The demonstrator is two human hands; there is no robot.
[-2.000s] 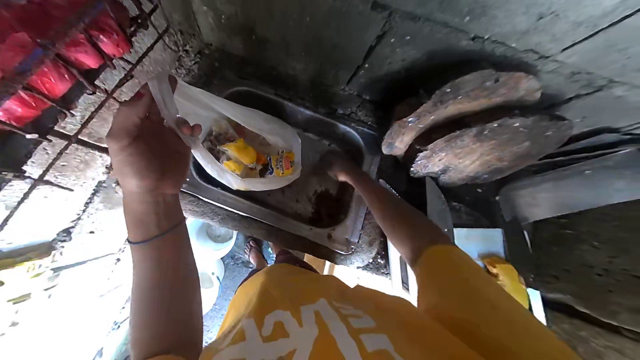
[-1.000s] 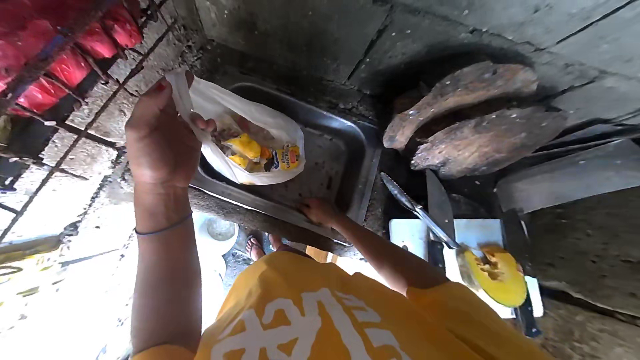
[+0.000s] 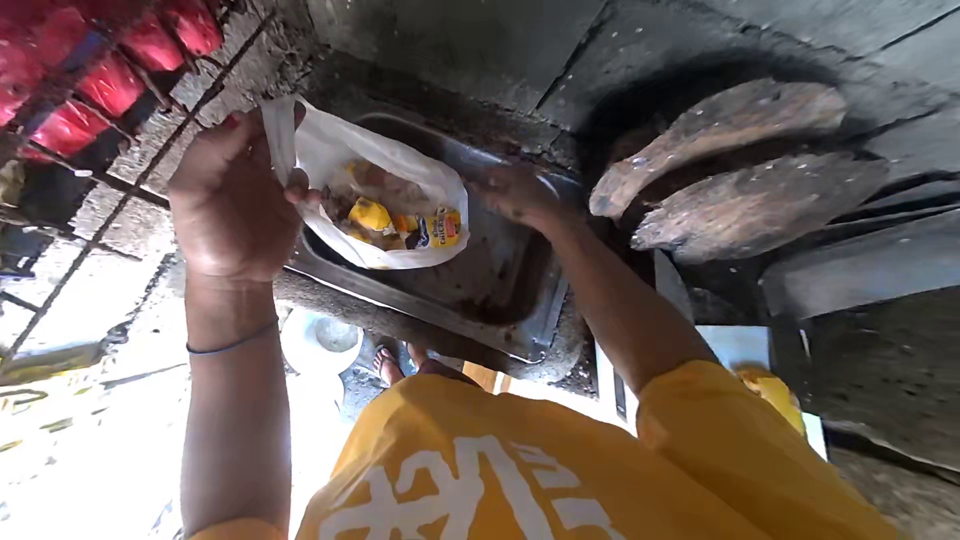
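My left hand [image 3: 236,191] grips the rim of a white plastic bag [image 3: 379,142], which hangs open over a stainless steel sink [image 3: 427,304]. Inside the bag lie yellow peel pieces [image 3: 370,214], brown scraps and a yellow printed wrapper [image 3: 442,228]. My right hand [image 3: 514,191] is at the bag's right side, above the far right part of the basin; its fingers are dark and blurred, so whether they hold anything does not show. Dark wet bits [image 3: 487,307] lie on the basin floor.
Two charred wood pieces [image 3: 765,202] lie right of the sink by the block wall. A knife blade [image 3: 671,285], a white cutting board [image 3: 735,345] and a yellow squash piece [image 3: 776,394] are partly behind my right arm. A rusty metal grille [image 3: 142,191] with red packets [image 3: 112,82] stands left.
My right hand has moved from the sink's near edge up to the right side of the bag. My right arm now covers much of the cutting board and squash. The left hand still holds the bag.
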